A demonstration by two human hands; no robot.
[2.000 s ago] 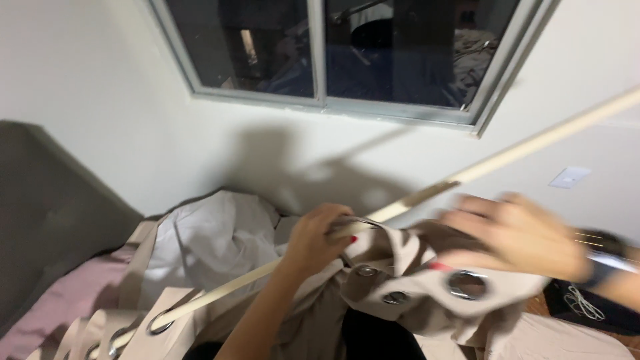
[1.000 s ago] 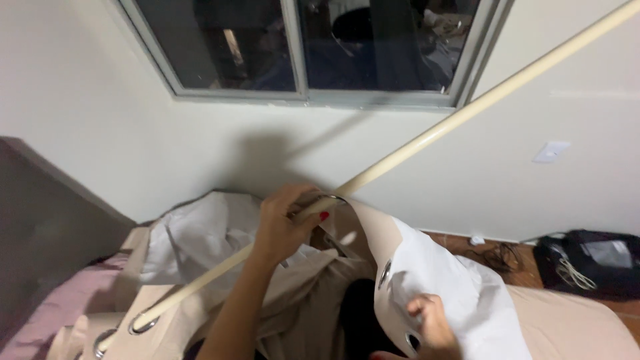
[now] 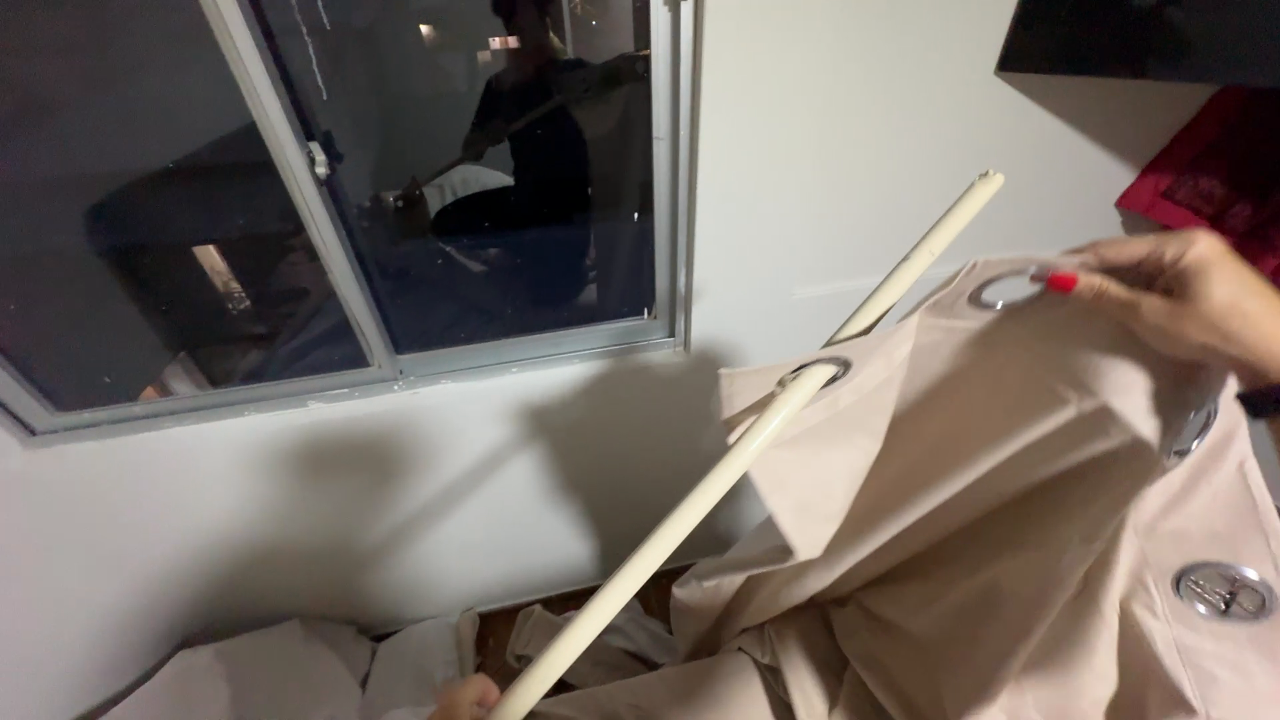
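Note:
A cream curtain rod point(image 3: 680, 520) slants from the bottom centre up to its bare end at the right. It passes through one metal grommet point(image 3: 822, 374) near the corner of a beige curtain point(image 3: 960, 450). My right hand point(image 3: 1170, 290) pinches the curtain's top edge beside another grommet point(image 3: 1005, 290), which is off the rod. More grommets show in the folds at the right. At the bottom edge my left hand point(image 3: 468, 697), mostly out of view, is at the rod's lower part; its grip is largely cut off.
A sliding window point(image 3: 400, 375) with a metal frame fills the upper left and reflects a person. Behind the rod is a white wall point(image 3: 780, 200). A dark panel point(image 3: 1150, 40) and red fabric point(image 3: 1190, 170) are at upper right; pale fabric point(image 3: 270, 670) lies at lower left.
The view has swung toward the rod's far end. My right hand, apart from the rod a second ago, now holds the curtain edge near that end, where a grommet is on the rod.

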